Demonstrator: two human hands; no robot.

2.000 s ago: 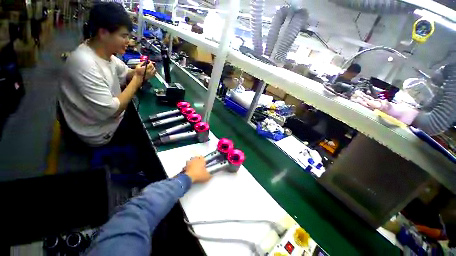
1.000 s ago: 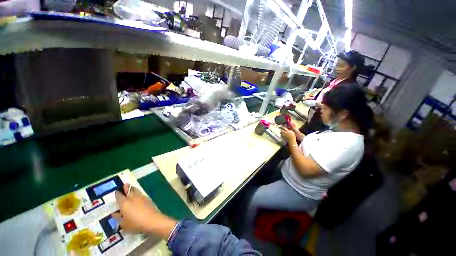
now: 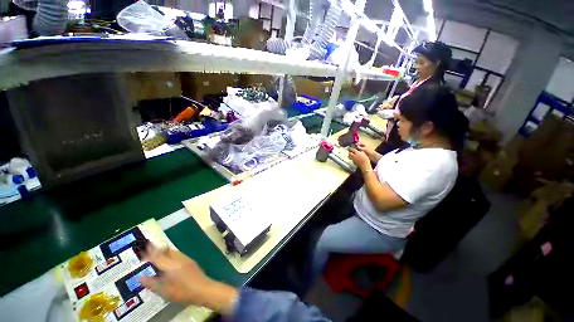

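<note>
The white test box (image 3: 94,264) lies at the lower left, with yellow flower patches, two lit blue displays (image 3: 123,242) and small red switches (image 3: 82,290). My right hand (image 3: 179,277) is over the box's right side, slightly blurred, fingers apart. A small dark block, likely a plug (image 3: 140,249), shows at the box's right edge beside my fingertips. Whether they touch it is unclear. My left hand is not in view.
A white-topped instrument (image 3: 240,220) sits on the tan board (image 3: 296,183). Beyond it, a seated person (image 3: 409,176) handles pink-ringed dryers (image 3: 337,157). A bagged pile (image 3: 252,141) lies behind. A shelf (image 3: 189,58) runs above.
The view has swung from the left side of the line to the right. The left arm, earlier at the dryers, has left the picture. My right hand's fingers have spread beside the dark block.
</note>
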